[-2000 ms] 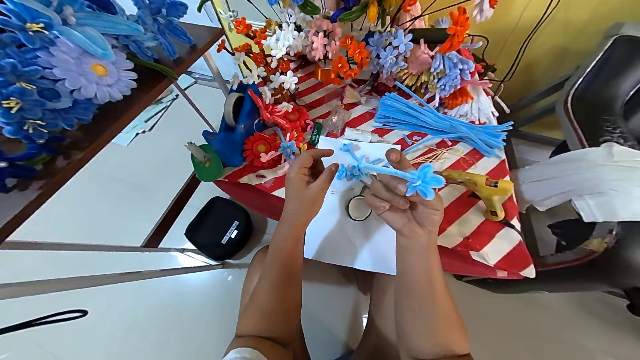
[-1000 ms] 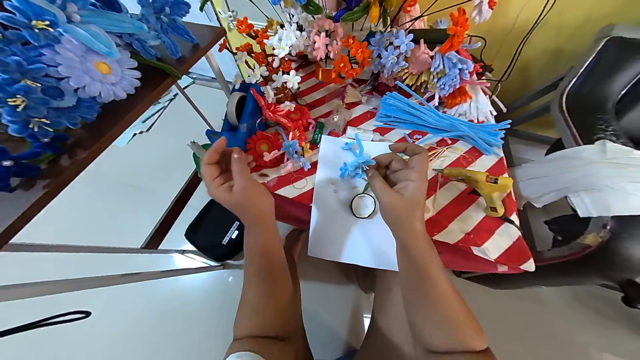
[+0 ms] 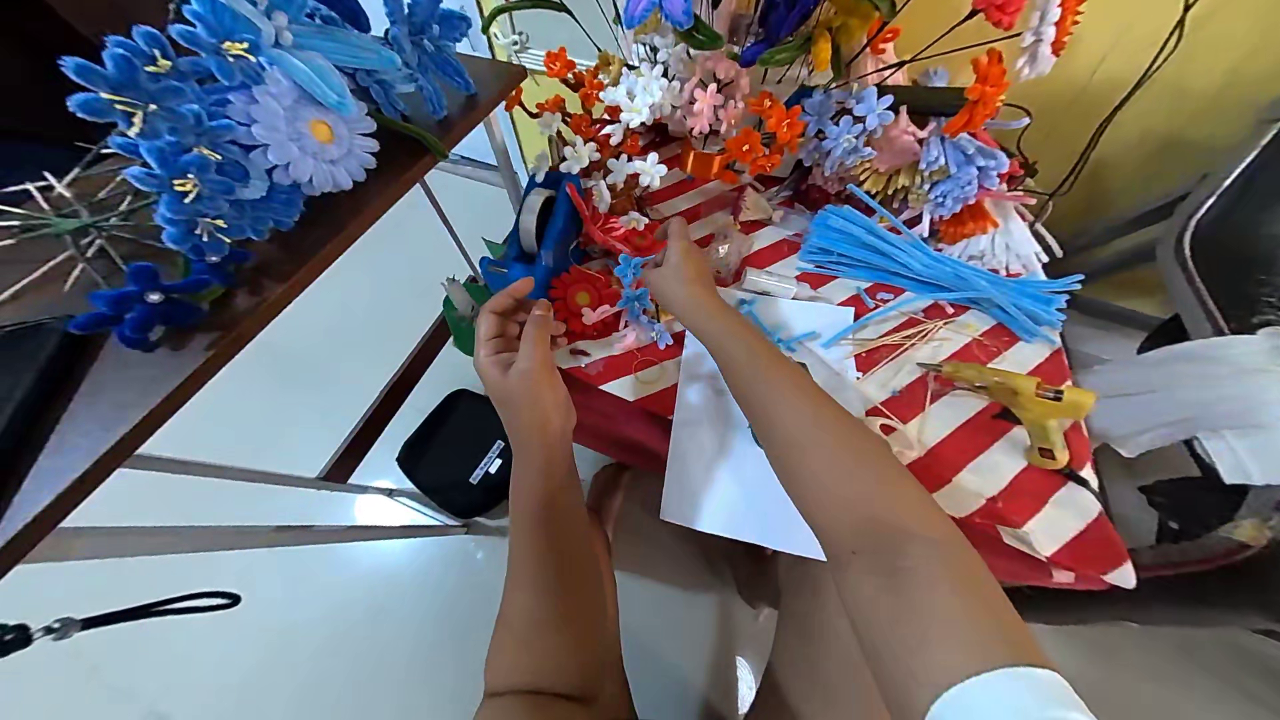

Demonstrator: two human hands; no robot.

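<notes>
My left hand [image 3: 525, 350] is raised in front of the blue tape dispenser [image 3: 548, 235], palm up, fingers curled apart and empty. My right hand [image 3: 685, 270] reaches over the table beside small light blue fuzzy flowers [image 3: 633, 285]; its fingertips are partly hidden, so I cannot tell whether it grips one. A red fuzzy flower [image 3: 582, 300] lies between my hands. Under my right forearm is a white paper sheet [image 3: 715, 450], with light blue fuzzy pieces [image 3: 780, 330] near its upper edge. A bundle of light blue pipe cleaners [image 3: 930, 260] lies further right.
A yellow glue gun [image 3: 1030, 400] rests on the red-and-white striped tablecloth [image 3: 970, 440], near thin wooden sticks [image 3: 900, 345]. Many fuzzy flowers [image 3: 720, 110] stand at the back. Blue flowers [image 3: 200, 160] sit on a dark shelf at left. A black case [image 3: 460, 455] is below the table's left side.
Two seconds ago both hands were together over the paper, with a light blue flower piece in them. My left hand has moved left; my right hand has since reached forward and left, off the paper.
</notes>
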